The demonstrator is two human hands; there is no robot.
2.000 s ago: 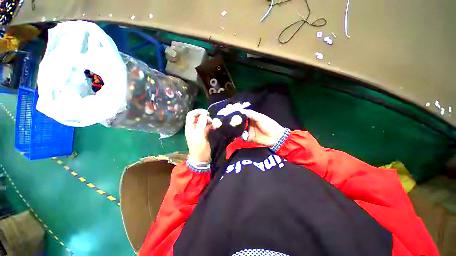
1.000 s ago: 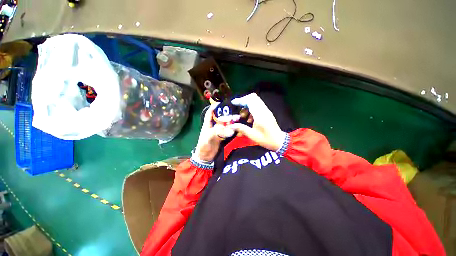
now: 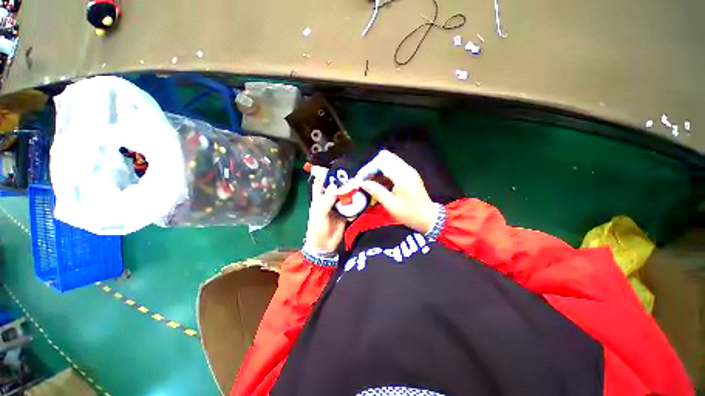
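A small plush penguin [image 3: 352,204] is held between my hands above my lap, black with a white belly, white-ringed eyes and a red band at its middle. My left hand [image 3: 325,215] grips it from the left side. My right hand [image 3: 396,189] grips it from the right, its fingertips pinched over the penguin's front. A small red-orange nub [image 3: 308,166] sticks up by the left fingertips. No needle or thread can be made out, and my fingers hide part of the toy.
The brown table [image 3: 556,66] holds a black cord [image 3: 417,40], scraps and a penguin [image 3: 103,15]. On the left are a white bag [image 3: 81,155], a clear sack [image 3: 232,174] and a blue crate [image 3: 81,251]. An open carton [image 3: 232,309] stands by my lap.
The penguin has turned in my hands, so its face and white belly now show. My right fingertips have come over its front. The view has shifted, bringing a table penguin into sight.
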